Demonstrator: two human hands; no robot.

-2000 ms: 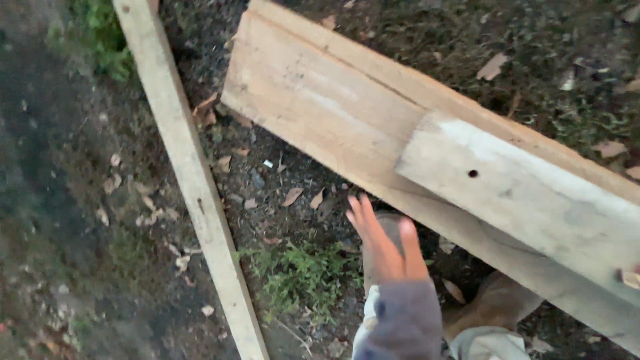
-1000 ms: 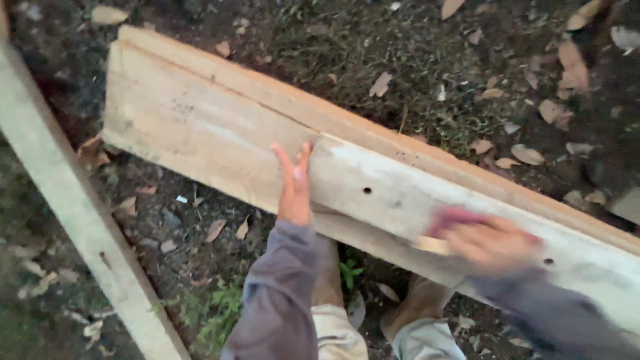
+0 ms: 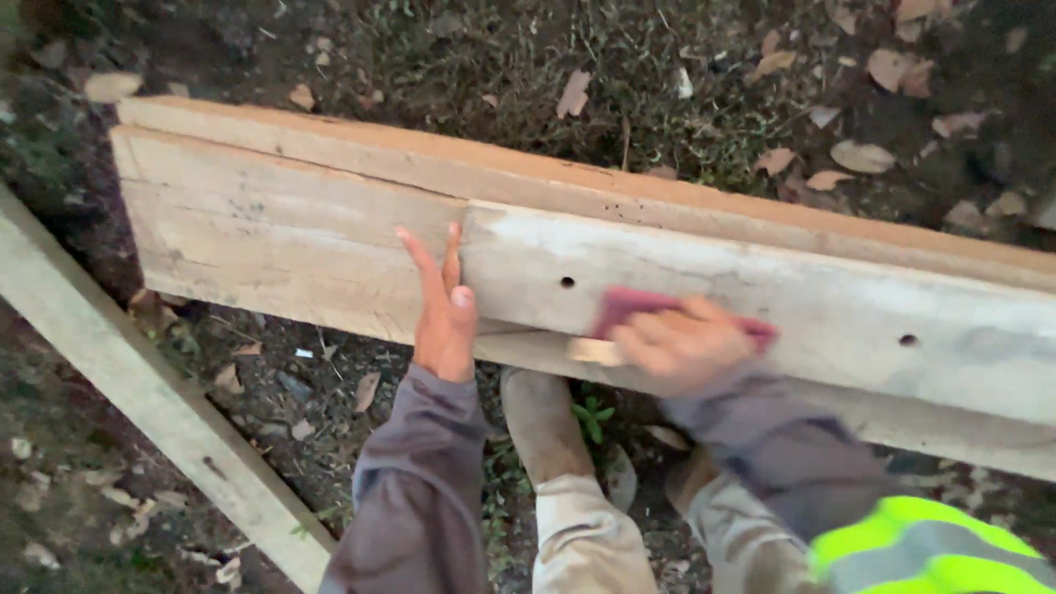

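A pale wooden board (image 3: 808, 309) with two round holes lies on top of a wider wooden plank (image 3: 272, 239). My right hand (image 3: 689, 342), blurred, grips a folded dark red sheet (image 3: 631, 309), perhaps sandpaper or cloth, against the board's face between the holes. A small light wooden block (image 3: 596, 352) shows beside its fingers; whether the sheet wraps it I cannot tell. At the board's left end my left hand (image 3: 445, 322) rests edge-on, fingers apart, holding nothing, its thumb side up.
A narrow wooden batten (image 3: 157, 388) slants across the ground at the left. My boots (image 3: 540, 421) stand close against the near side of the planks. Dry leaves (image 3: 862, 157), moss and small green weeds (image 3: 592, 417) cover the soil around.
My right hand, out of view two seconds ago, came into view with the red sheet on the board. My left hand moved from beside the wide plank onto the smaller board's end.
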